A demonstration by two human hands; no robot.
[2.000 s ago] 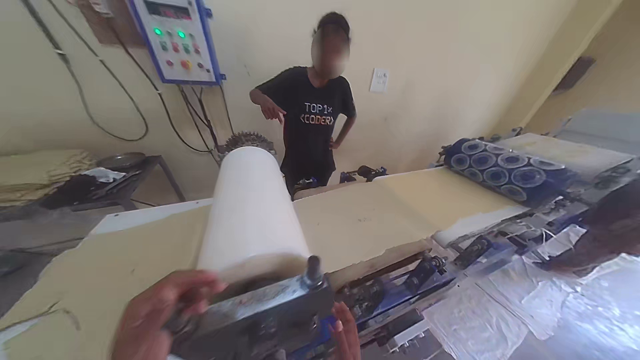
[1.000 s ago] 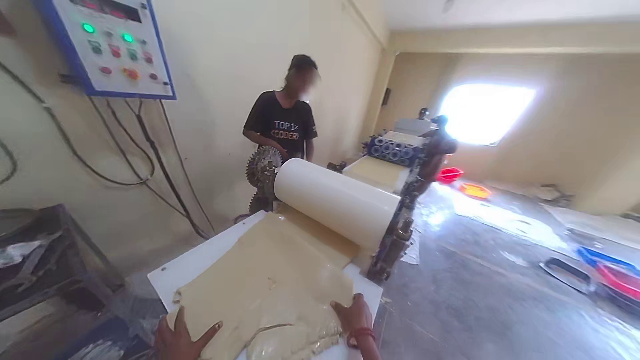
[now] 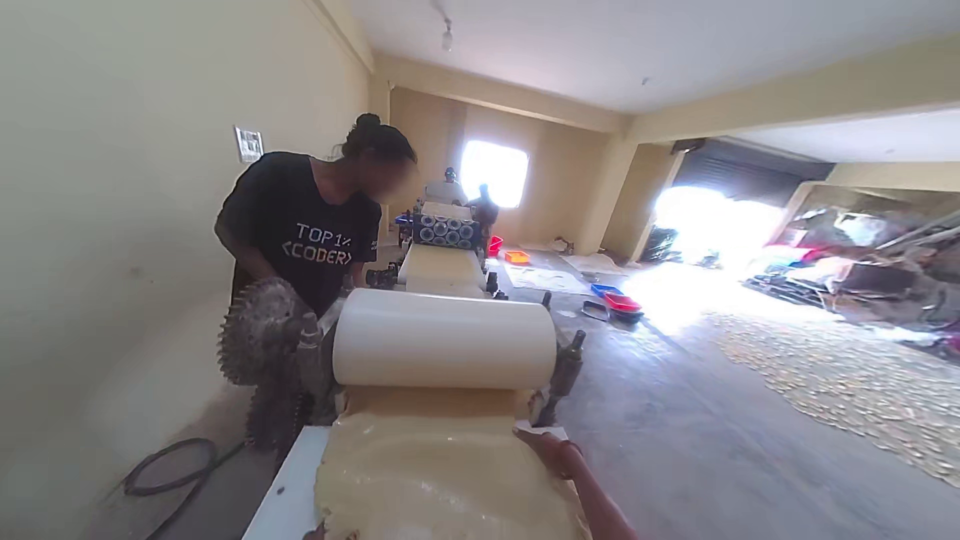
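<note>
A thick sheet of pale dough (image 3: 442, 472) lies on a white feed board (image 3: 289, 487) and runs up under a large white roller (image 3: 446, 341). My right hand (image 3: 547, 450) rests at the sheet's right edge, just below the roller, its fingertips touching the dough. Of my left hand (image 3: 315, 532) only a bit of the fingers shows at the bottom edge, by the dough's left side; its grip is hidden. Beyond the roller, a flat dough sheet (image 3: 442, 270) leads to a dark blue cutting roller with round moulds (image 3: 446, 231).
Toothed gears (image 3: 262, 334) stand left of the roller, close to a person in a black T-shirt (image 3: 300, 225). Bolted posts (image 3: 574, 360) flank its right end. A black cable (image 3: 202, 476) lies on the floor at left. Small rounds (image 3: 847, 382) are spread over the floor at right.
The view has swung right and closer to the roller. My right hand has moved up along the dough's edge toward the roller. The person in black now leans over beside the gears.
</note>
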